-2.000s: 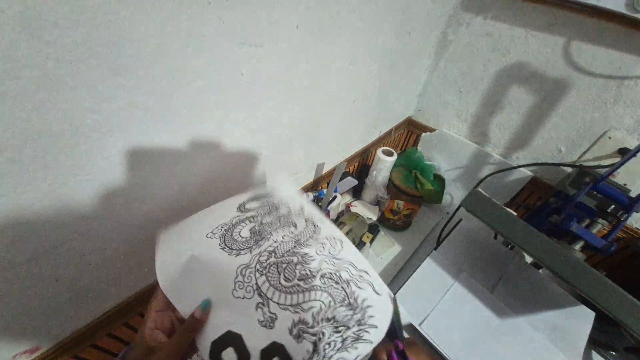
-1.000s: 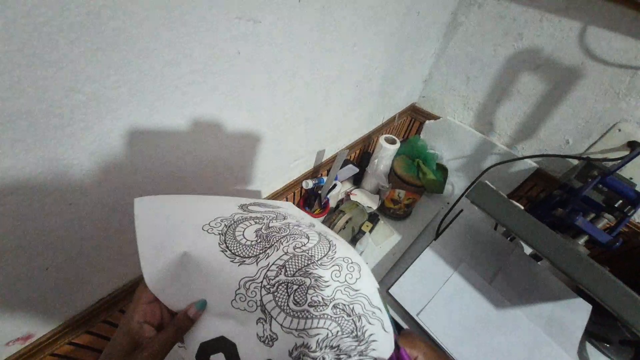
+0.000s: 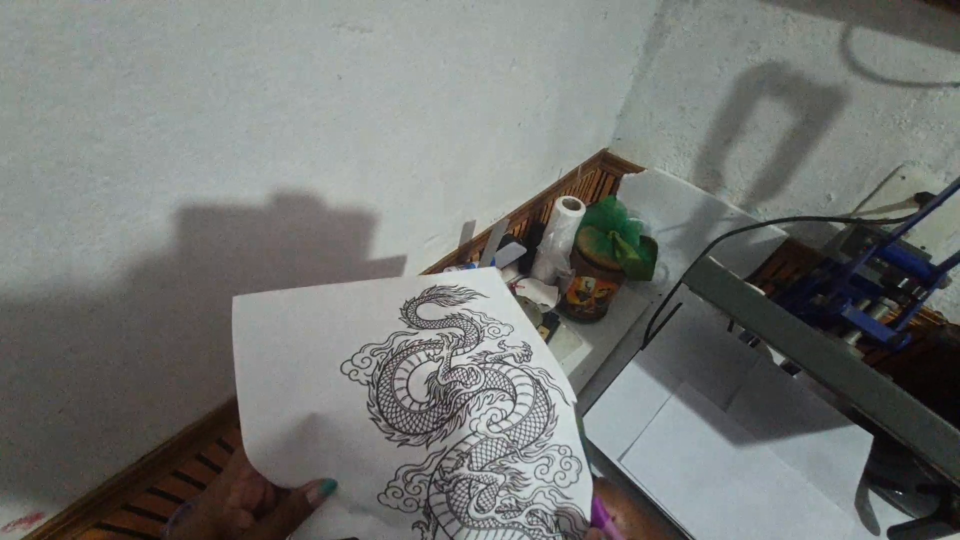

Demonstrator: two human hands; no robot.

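My left hand [image 3: 251, 495] grips the lower left edge of a white paper sheet [image 3: 300, 352], thumb on top, with a teal-painted nail showing. Black line art of a dragon [image 3: 480, 405] covers the sheet's right part. At the sheet's right edge, low in view, is my right hand [image 3: 619, 510], mostly cut off and partly behind the paper. Purple handles [image 3: 602, 517] show in its fingers; the rest of that tool is hidden, apart from a dark sliver along the paper's edge.
Beyond the sheet stand a white roll [image 3: 559, 236], a brown jar [image 3: 592, 289] with a green bag [image 3: 619, 236], and small tools. At right, a heat press with a grey platen [image 3: 825, 360] and blue frame [image 3: 900, 262] stands over white sheets [image 3: 742, 450]. A black cable [image 3: 795, 220] arches behind.
The paper has turned and shifted in my hands, so more of the dragon's tail and body shows, while the bold black shapes low on the sheet have left view. My left hand still holds its edge.
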